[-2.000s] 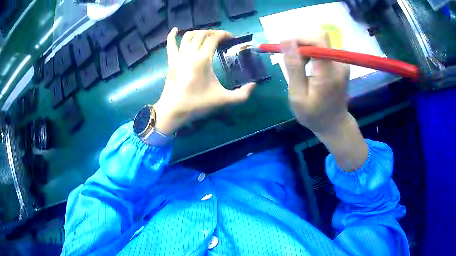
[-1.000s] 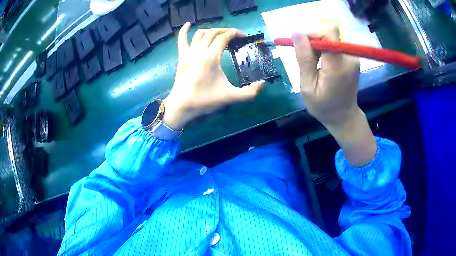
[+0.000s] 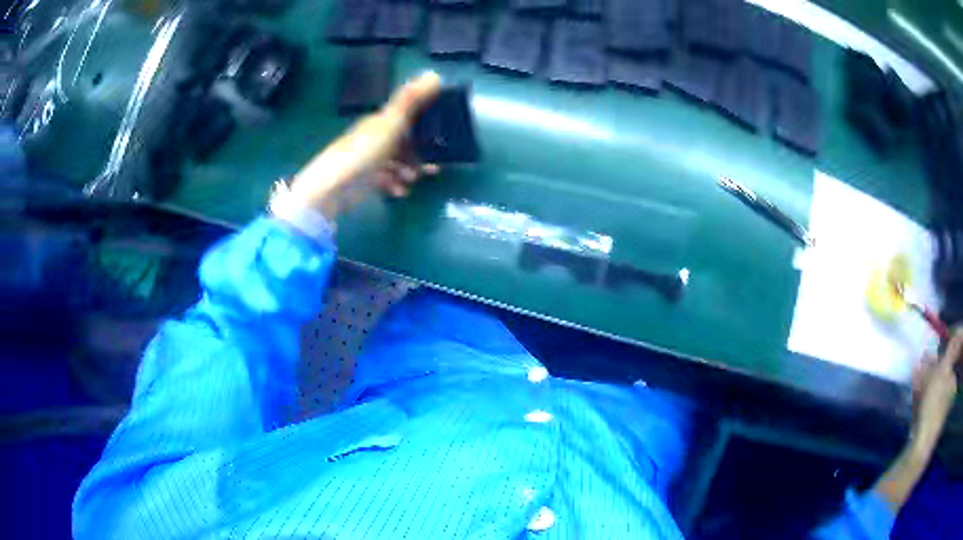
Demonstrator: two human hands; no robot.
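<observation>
My left hand (image 3: 370, 153) holds a flat black cover (image 3: 446, 129) above the green bench, at the left of the middle. My right hand (image 3: 935, 385) is at the far right, partly cut by the picture's edge. It holds the red-handled brush (image 3: 931, 316), whose tip is in the yellow patch (image 3: 889, 290) on the white sheet (image 3: 839, 253). Both hands are slightly blurred.
Rows of black covers (image 3: 576, 51) lie along the back of the green bench (image 3: 634, 216). Thin dark tweezers (image 3: 762, 208) lie beside the white sheet. Dark glossy parts (image 3: 253, 69) stand at the back left.
The view has turned, so the bench things sit differently. My left hand now holds a black cover with its plain dark face showing. The brush has moved away from it to the yellow patch.
</observation>
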